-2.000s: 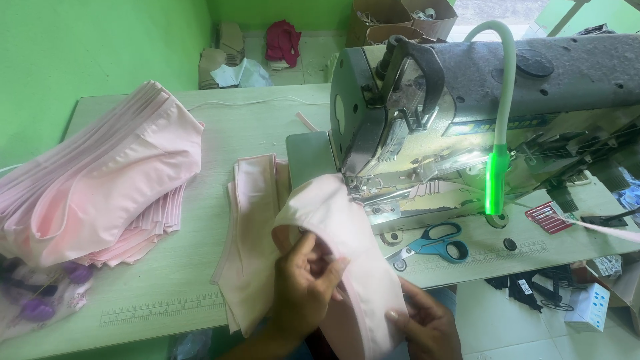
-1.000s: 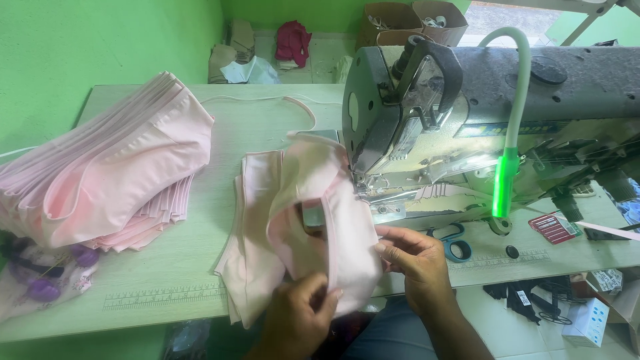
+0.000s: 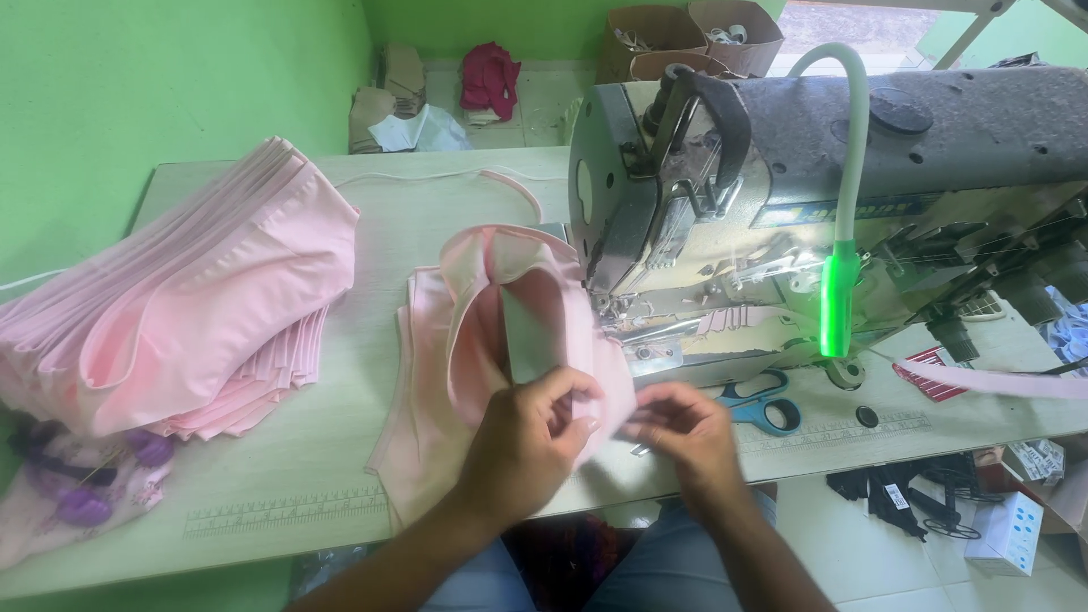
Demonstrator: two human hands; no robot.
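A pink fabric garment piece (image 3: 476, 289) lies by the needle area of an industrial sewing machine (image 3: 680, 221), its right edge close to the presser foot. My left hand (image 3: 544, 433) pinches the fabric's near edge between thumb and fingers. At the fabric's lower right edge is my right hand (image 3: 684, 429), fingers bent and slightly blurred; whether it grips the cloth is unclear. More pink pieces (image 3: 416, 425) lie flat beneath and to the left. A large stack of folded pink pieces (image 3: 212, 297) rests on the table's left side.
Blue-handled scissors (image 3: 778, 415) and a round black disc (image 3: 867, 416) lie right of my hands. A green-lit lamp (image 3: 837, 297) hangs before the machine. A pink strip (image 3: 986, 378) extends at right. Purple objects (image 3: 83, 506) sit on floral cloth at left. Cardboard boxes (image 3: 650, 34) stand behind.
The pink piece has been turned and spread, its opening now facing up beside the machine. My left hand has moved up along its near edge. More of the scissors shows than one second ago.
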